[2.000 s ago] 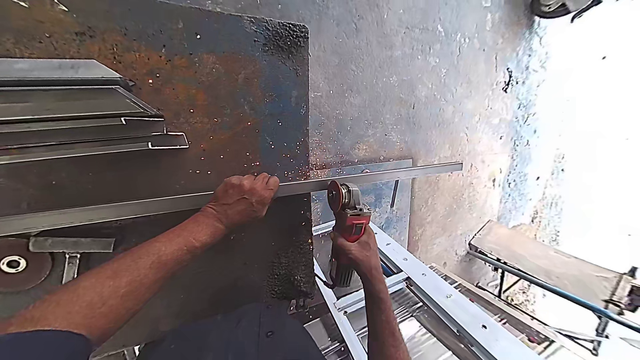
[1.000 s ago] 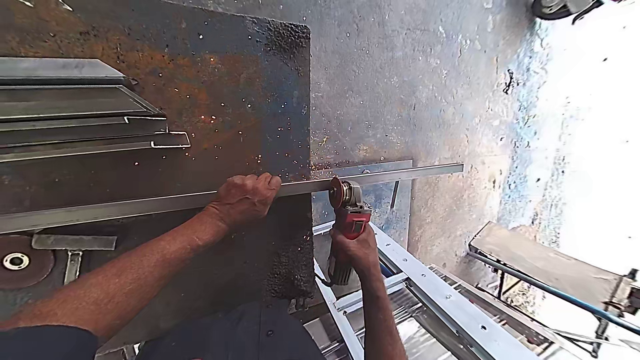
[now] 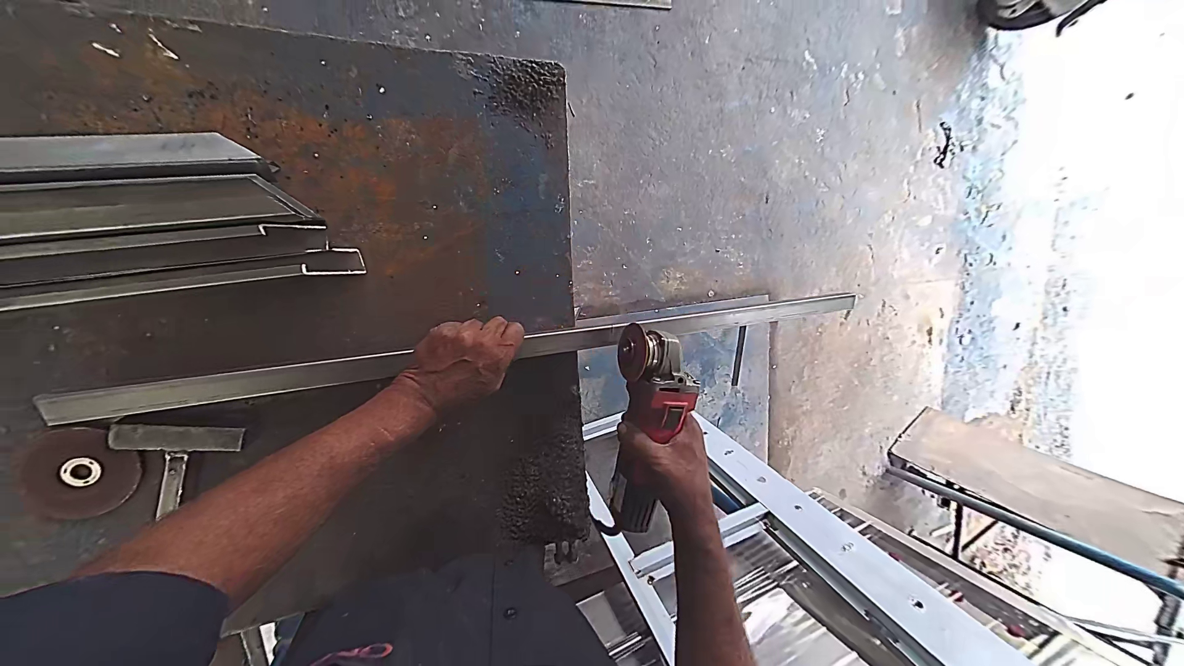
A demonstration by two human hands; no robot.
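A long metal bar [image 3: 231,382] lies across the dark steel worktable [image 3: 444,185], and its right end juts out past the table's edge. My left hand [image 3: 467,361] is closed over the bar close to that edge. In my right hand [image 3: 666,453] is a red angle grinder [image 3: 659,407], held beyond the edge. The grinder's disc [image 3: 635,351] is at the near side of the bar; whether it touches cannot be told. A loose grinding disc [image 3: 81,474] and a T-shaped metal piece [image 3: 176,439] lie on the table near my left forearm.
Several metal profiles [image 3: 157,213] with angled or cut ends lie at the table's left. A white metal frame like a ladder [image 3: 795,504] stands below the grinder. A bench-like board [image 3: 1045,481] on blue tubing is at the right. Part of a wheel [image 3: 1027,11] shows at the top right.
The sparks seen around the bar in the earlier frames no longer show. The bar's left end, out of view before, now lies on the table in view. Both hands keep their holds.
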